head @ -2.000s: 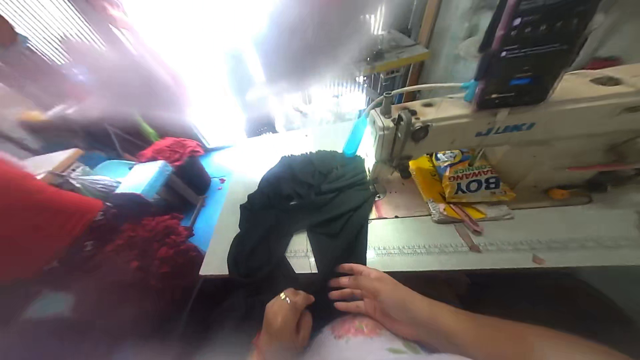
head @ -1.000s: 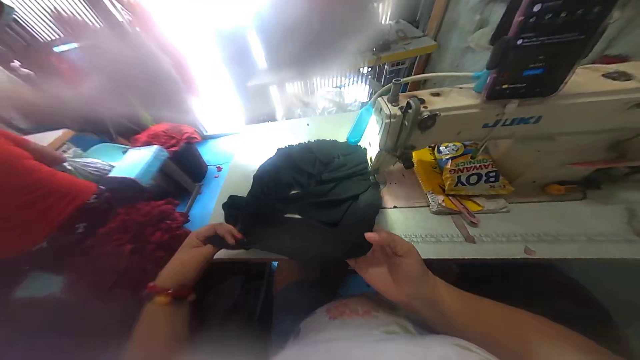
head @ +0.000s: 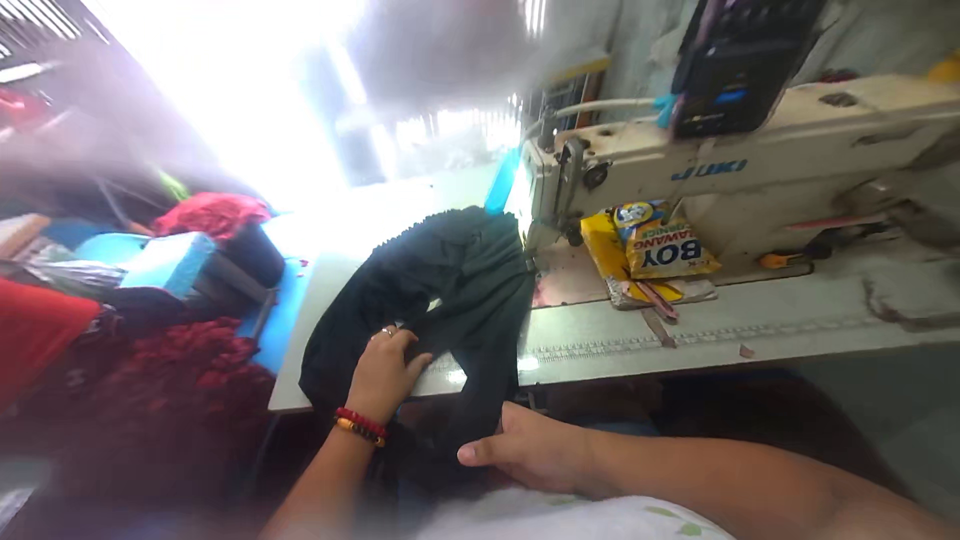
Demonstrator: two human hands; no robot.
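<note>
A black garment [head: 480, 277] with a gathered waist edge lies on the white table of a Juki sewing machine [head: 705, 172], its upper right side by the needle area. Its lower part hangs over the table's front edge. My left hand [head: 386, 371], with a ring and beaded bracelets, rests on the garment, its thumb apart from the fingers; whether it grips cloth is unclear. Off the front edge, my right hand [head: 517, 446] pinches the hanging cloth between thumb and fingers, which are partly hidden.
Yellow snack packets [head: 652, 247] lie under the machine arm, near an orange-handled tool [head: 784, 260]. A phone [head: 742, 67] is mounted above. A measuring scale [head: 600, 347] runs along the table's front. Dark red cloth [head: 187, 375] and a light blue box [head: 169, 262] are at left.
The garment, bunched one second ago, now lies more spread, with a lower part hanging down. My left hand has moved right and onto the cloth; my right hand holds the hanging part.
</note>
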